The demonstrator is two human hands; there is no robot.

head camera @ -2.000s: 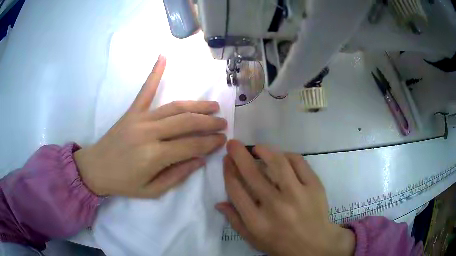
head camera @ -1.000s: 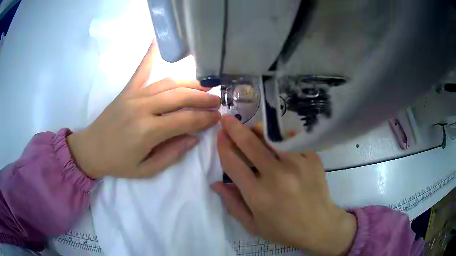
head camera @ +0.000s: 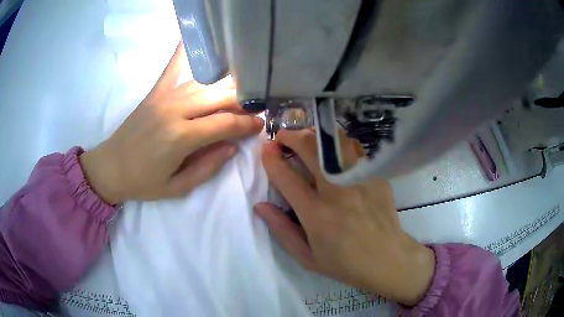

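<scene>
A white fabric panel point(head camera: 192, 247) runs from the presser foot point(head camera: 271, 124) down over the table's front edge. My left hand point(head camera: 167, 136) lies flat on the fabric, fingers spread, with fingertips just left of the foot. My right hand point(head camera: 340, 210) is at the fabric's right edge, its index fingertip close in front of the foot. Its thumb is apart from the fingers; whether it pinches the edge is hidden. The sewing machine head point(head camera: 396, 56) hangs over the right fingers and hides part of them.
A grey lamp point(head camera: 201, 43) stands left of the needle. Pink-handled snips point(head camera: 484, 158) lie on the machine bed at the right, beside a thin pale tool point(head camera: 502, 145). A printed scale point(head camera: 346, 301) runs along the table's front edge.
The machine head looms larger and lower in view, hiding more of the bed. Both hands have moved up closer to the presser foot, and the fabric below them is more creased.
</scene>
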